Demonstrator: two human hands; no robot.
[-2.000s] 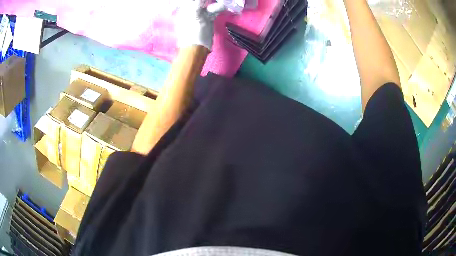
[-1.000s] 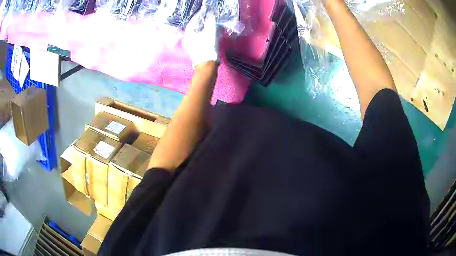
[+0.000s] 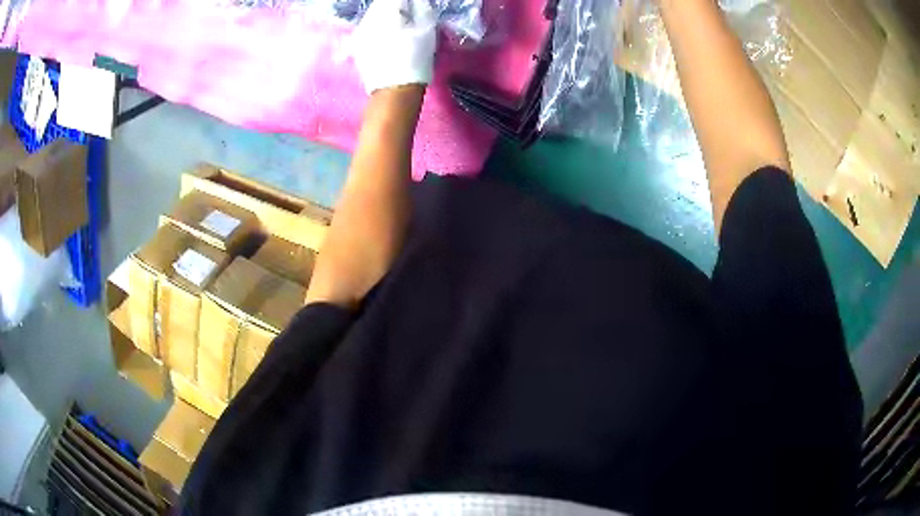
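My left hand [image 3: 395, 50], in a white glove, is at the top edge over the pink sheet [image 3: 262, 71]. Its fingers are cut off or blurred against shiny film, so its grip cannot be told. My right hand is beyond the top edge; only the bare forearm shows. A stack of black flat parts [image 3: 496, 113] lies fanned on the pink sheet, right of my left hand. A clear poly bag [image 3: 587, 86] hangs over the right side of the stack. More bagged parts [image 3: 343, 8] lie along the top edge, partly cut off.
The green bench top [image 3: 565, 181] carries a tan cardboard sheet [image 3: 857, 131] at right. Small cartons [image 3: 217, 292] with white labels stand low at left, beside a blue crate [image 3: 89, 227]. Racks of dark sheets [image 3: 96, 469] show at lower left and at the lower right edge.
The clear bag has moved left, from beside the black parts to over their right side. My right forearm has shifted slightly. My left hand has moved a little up and left in view.
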